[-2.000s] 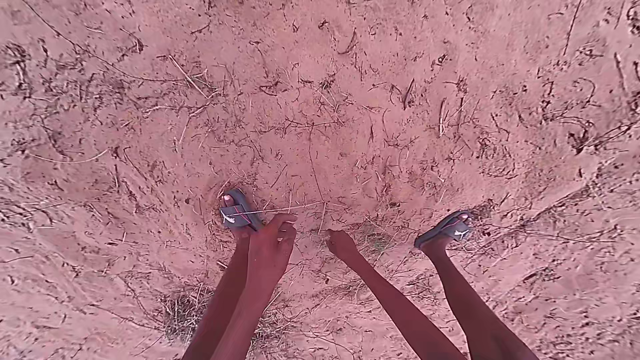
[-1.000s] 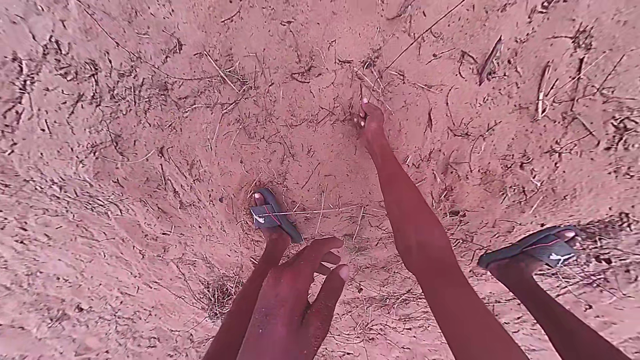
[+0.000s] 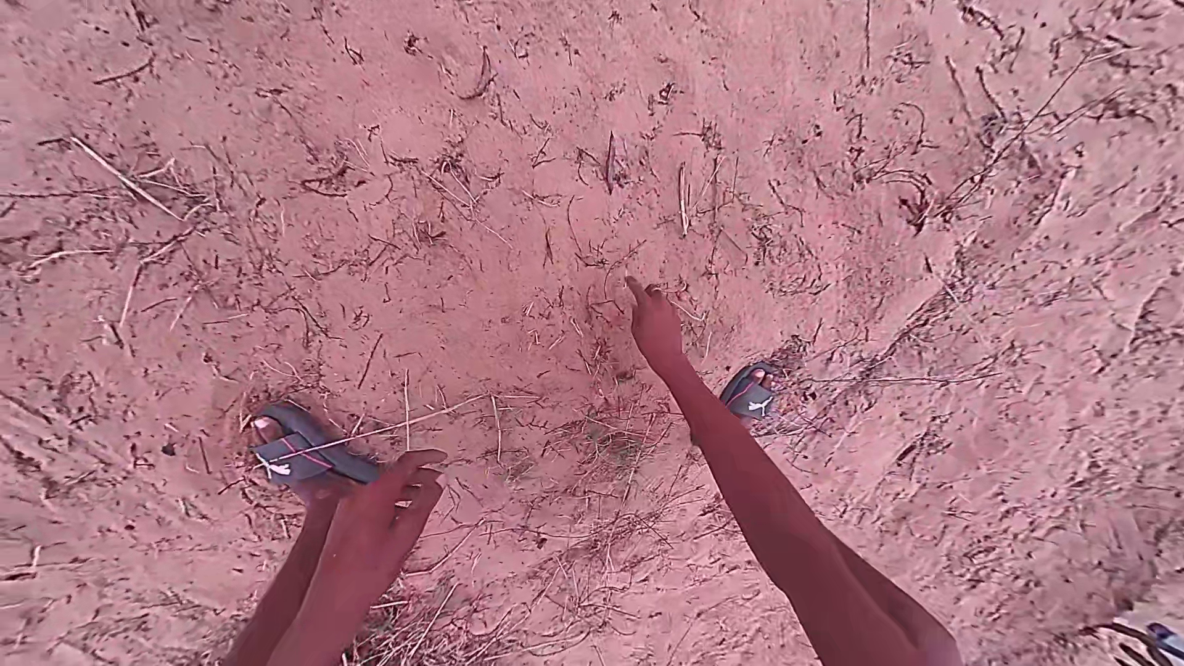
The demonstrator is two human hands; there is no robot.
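Note:
My left hand (image 3: 384, 518) hangs beside the left foot, its fingers curled and partly apart; whether anything small lies between them cannot be told. A thin dry stalk (image 3: 407, 421) runs from the left slide sandal (image 3: 310, 449) toward the middle, just above that hand. Reaching forward, my right hand (image 3: 655, 324) is low over or on the sandy soil (image 3: 518, 305), with a fingertip extended and the other fingers hidden or blurred. A pale thin stem (image 3: 686, 313) shows at its right side. The right slide sandal (image 3: 751, 393) is beside the right forearm.
Dry twigs (image 3: 125, 176) and bits of straw lie scattered over the ground. A tangle of dry grass (image 3: 425, 629) lies at the bottom, right of the left forearm. A long branching twig (image 3: 1008, 143) is at the upper right. Part of a dark object (image 3: 1147, 643) shows at the lower right corner.
My right hand, stretched far forward one second ago, is now nearer the right foot. My left hand's fingers were spread wider one second ago. The view has shifted.

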